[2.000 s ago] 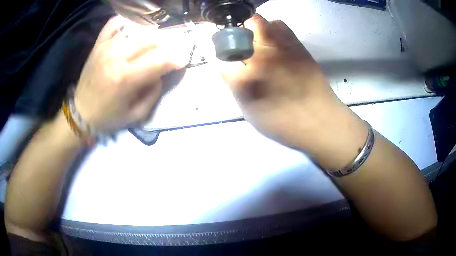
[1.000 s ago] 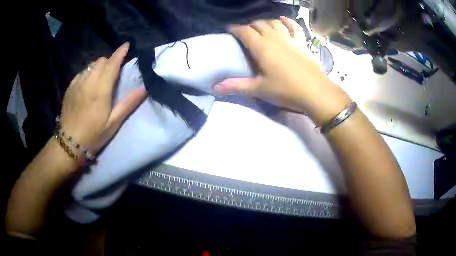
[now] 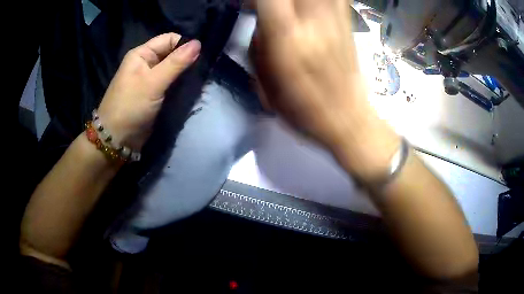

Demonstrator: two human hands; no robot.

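My left hand (image 3: 143,80) pinches black fabric (image 3: 192,72) between thumb and fingers at the upper left. The black cloth is bunched behind it and runs down past my wrist with a frayed edge. A pale grey-blue fabric piece (image 3: 192,155) lies against that edge and hangs over the table's front edge. My right hand (image 3: 310,69) is blurred, above the cloth right of my left hand. Its fingertips are cut off by the top of the picture, so its grip cannot be told.
The sewing machine (image 3: 442,28) stands at the upper right, its lamp lighting the white bed (image 3: 425,115). A slim dark tool (image 3: 477,95) lies on the bed. The table's front edge has a grey toothed strip (image 3: 276,211). A black flat object (image 3: 510,212) is at the right edge.
The cloth has come away from the needle area since the first frame. Since the second, my left hand has moved right and now pinches black cloth; my right hand has moved up over the cloth.
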